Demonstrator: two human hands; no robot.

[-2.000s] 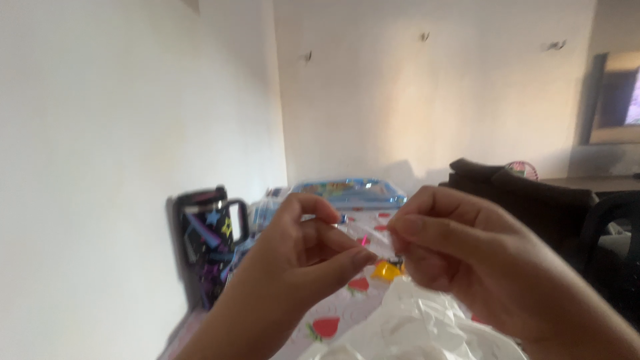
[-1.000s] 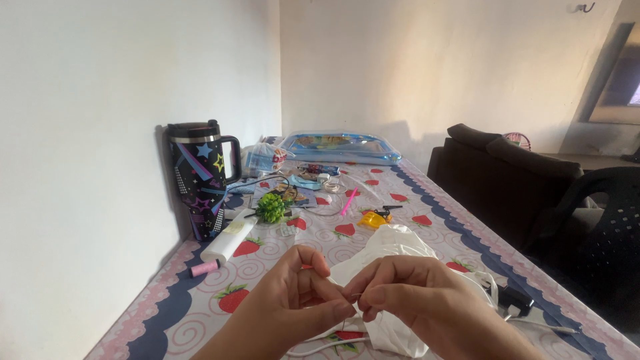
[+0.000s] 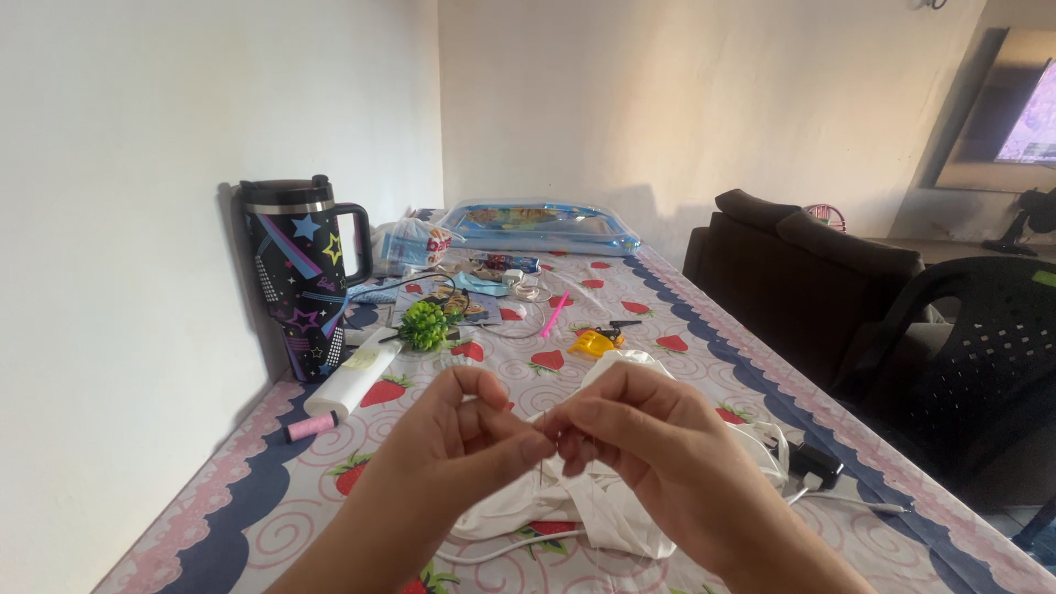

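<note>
My left hand (image 3: 470, 454) and my right hand (image 3: 643, 437) meet at their fingertips above the table. Something very thin, like a needle, shows upright at the left fingertips, and a fine thread hangs below the right fingers. Just which fingers hold each is hard to tell. Beneath both hands lies a crumpled white cloth (image 3: 610, 511). A spool of pink thread (image 3: 311, 426) rests on its side at the left, beside a white bottle (image 3: 355, 375) lying down.
A black patterned tumbler (image 3: 297, 280) stands by the left wall. Farther back are a green artificial plant (image 3: 425, 326), a pink stick (image 3: 555, 314), a yellow hair clip (image 3: 594, 342), cables and a wrapped blue tray (image 3: 540, 227). A black charger (image 3: 815, 464) lies at the right.
The view has tilted down since two seconds ago, showing more of the table. Both hands stay close together, and their fingertips have come nearer each other since the oldest frame.
</note>
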